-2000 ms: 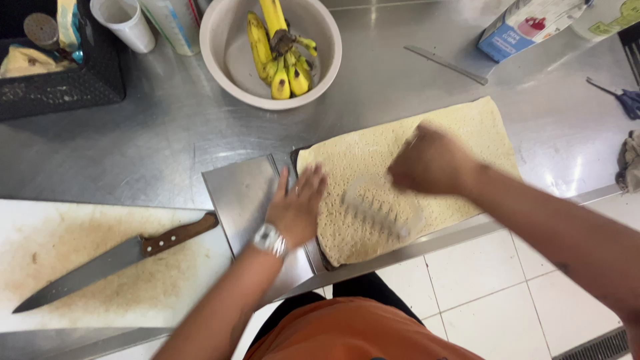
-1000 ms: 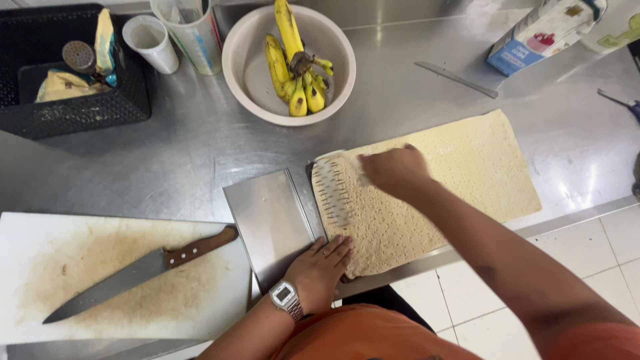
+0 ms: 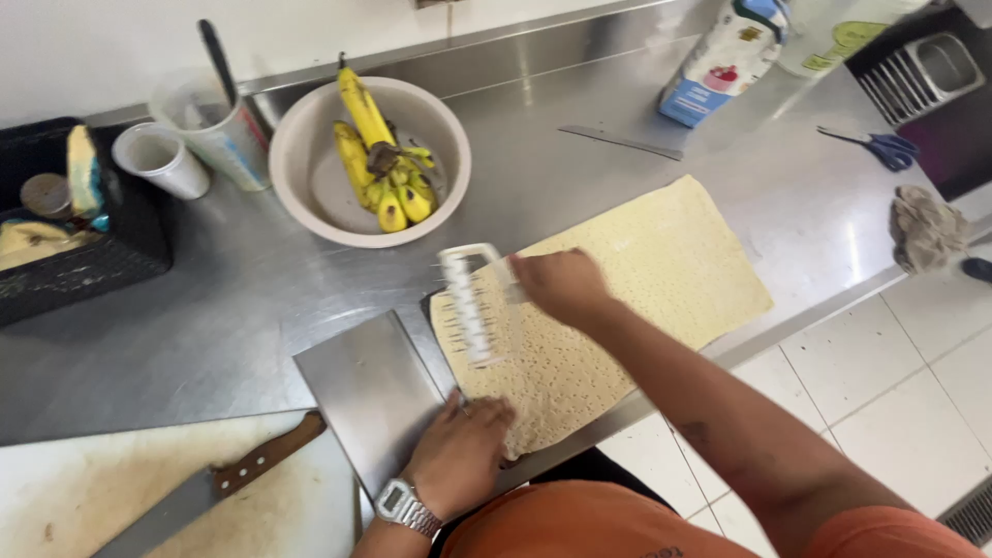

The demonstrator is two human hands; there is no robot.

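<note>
A rectangular sheet of dough point(image 3: 643, 263) lies on the steel counter, pricked with many small holes over its left and middle parts. In my right hand point(image 3: 566, 288) is the handle of a white spiked dough docker roller point(image 3: 469, 310), blurred, over the sheet's left end. My left hand point(image 3: 461, 457), with a metal watch on the wrist, rests flat with its fingers on the lower left corner of the dough. Just left of that hand lies a flat stainless steel plate point(image 3: 372, 395). Part of a dark edge shows under the dough's upper left corner.
A knife with a wooden handle point(image 3: 267, 457) lies on a white cutting board point(image 3: 46, 457) at lower left. Behind are a bowl point(image 3: 291, 174) of bananas point(image 3: 368, 116), plastic cups point(image 3: 163, 163) and a black basket point(image 3: 101, 271). A thin metal blade point(image 3: 620, 142), a carton point(image 3: 717, 70), scissors point(image 3: 876, 146) and a cloth point(image 3: 926, 225) lie right.
My right hand has brought the docker from the middle of the dough to its left end. My left hand now lies lower, at the near left corner. The view has shifted.
</note>
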